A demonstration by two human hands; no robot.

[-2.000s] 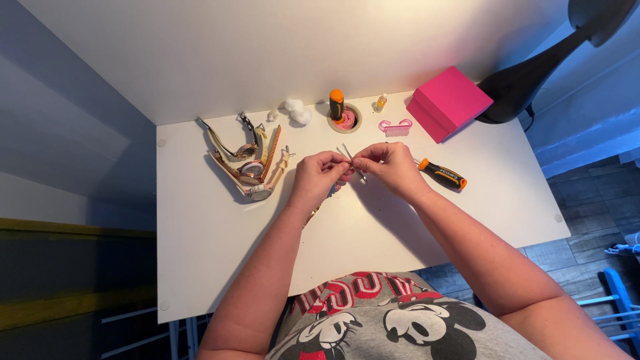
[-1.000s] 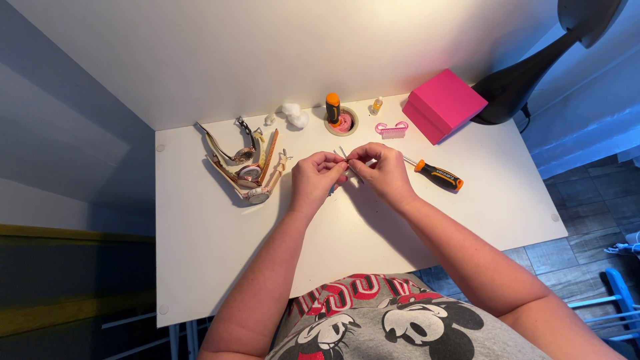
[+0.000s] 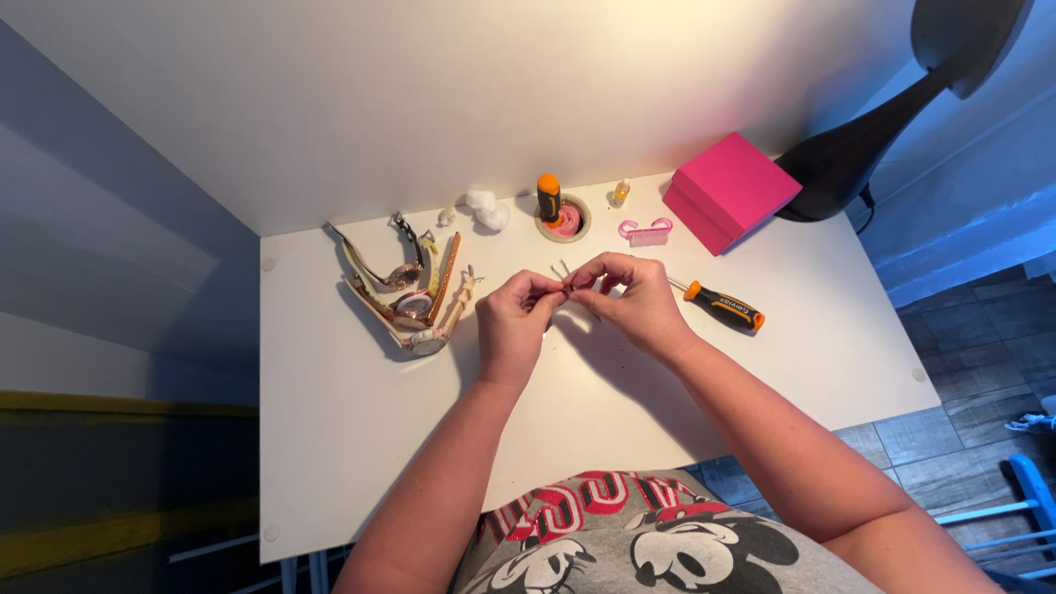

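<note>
My left hand [image 3: 518, 318] and my right hand [image 3: 631, 301] meet over the middle of the white table, fingertips pinched together on a small reddish-brown piece [image 3: 568, 289] that is mostly hidden. Thin metal tips, perhaps of tweezers [image 3: 560, 268], show just beyond the fingers; whether they are held or lie on the table I cannot tell. To the left several wristwatches [image 3: 427, 341] lie fanned over one another. Right of my right hand is a screwdriver with a black and orange handle [image 3: 726, 308], its shaft partly behind that hand.
Along the back stand cotton balls [image 3: 488, 211], a round container with pink contents [image 3: 564, 234] and an orange-black handled tool [image 3: 549, 200], a small bottle [image 3: 620, 194], a pink nail brush [image 3: 647, 233], a pink box [image 3: 731, 191] and a black lamp [image 3: 841, 165].
</note>
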